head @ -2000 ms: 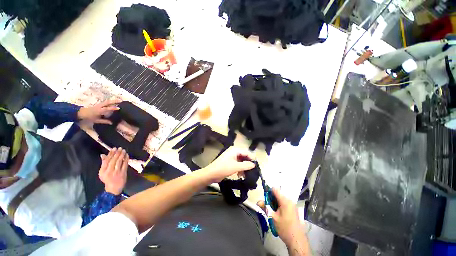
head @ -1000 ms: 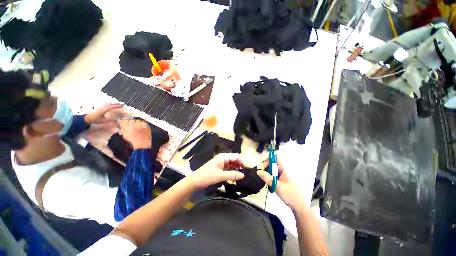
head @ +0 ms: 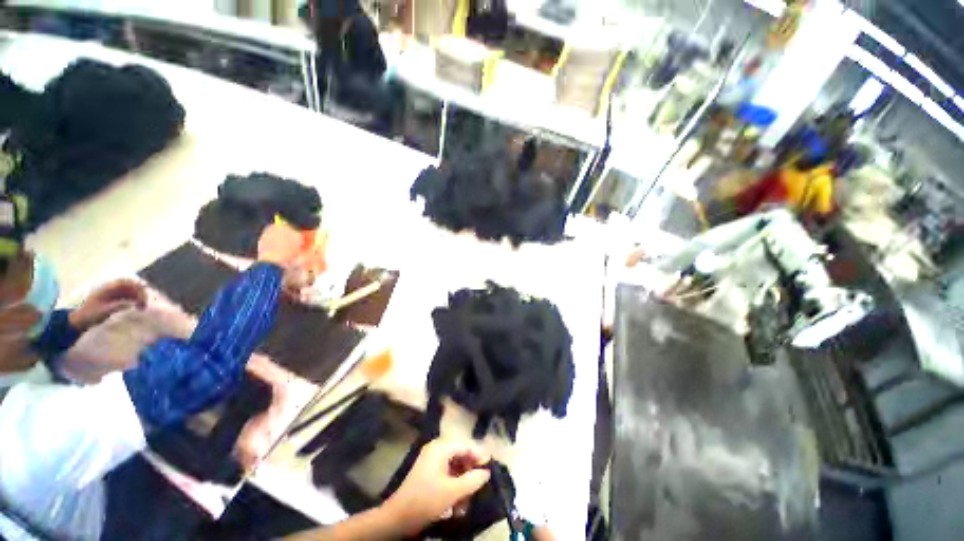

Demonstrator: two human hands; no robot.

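Note:
My left hand (head: 439,488) is low in the view, its thumb and fingers pinched on a black fabric piece (head: 484,516). My right hand (head: 537,532) is mostly cut off by the bottom edge; only a little of it shows beside the teal scissors handle (head: 518,525). The dark blades point up against the fabric; whether they are cutting cannot be told. A rounded heap of looped black pieces (head: 502,354) lies just beyond my hands. More black pieces (head: 365,439) lie left of my left hand.
At left, a neighbour's blue sleeve (head: 227,338) reaches to the orange pot (head: 301,248). A strip row (head: 307,336), a brown plate (head: 372,298) and black heaps (head: 492,196) lie on the white table (head: 370,201). A dark metal tabletop (head: 703,423) and a white sewing machine (head: 740,248) stand right.
The view has tilted up, showing more of the factory floor. My hands sit lower, the right nearly out of view. The scissors blades have come down to the fabric. The neighbour's arm has moved to the pot.

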